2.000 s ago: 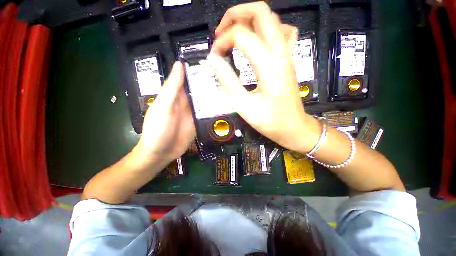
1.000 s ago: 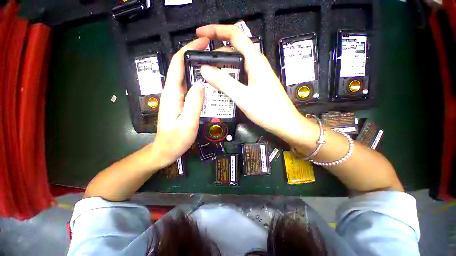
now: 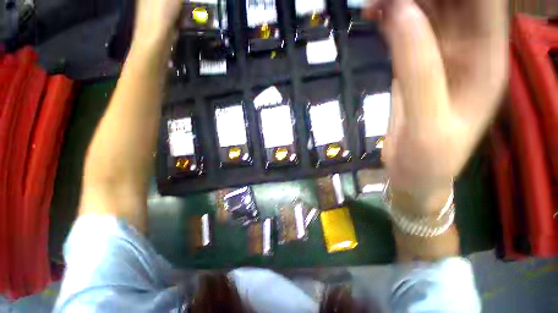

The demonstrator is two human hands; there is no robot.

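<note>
Black electronic units with white printed labels and gold round spots lie in the pockets of the black foam tray. The middle unit of the front row has a loose white paper slip at its top end. My left hand is at the top edge of the picture, left of the tray's units, mostly cut off. My right hand is large and blurred at the tray's right side, fingertips cut off by the top edge. I cannot tell what either hand holds.
Brown label packets lie along the near bench edge, with a yellow packet at their right and a dark glossy packet behind. Red foam trays stand at the left and right. Another white slip lies in the tray.
The unit held between both hands is no longer seen there. My hands have moved apart and forward to either side. The view has shifted, showing more of the tray's back row.
</note>
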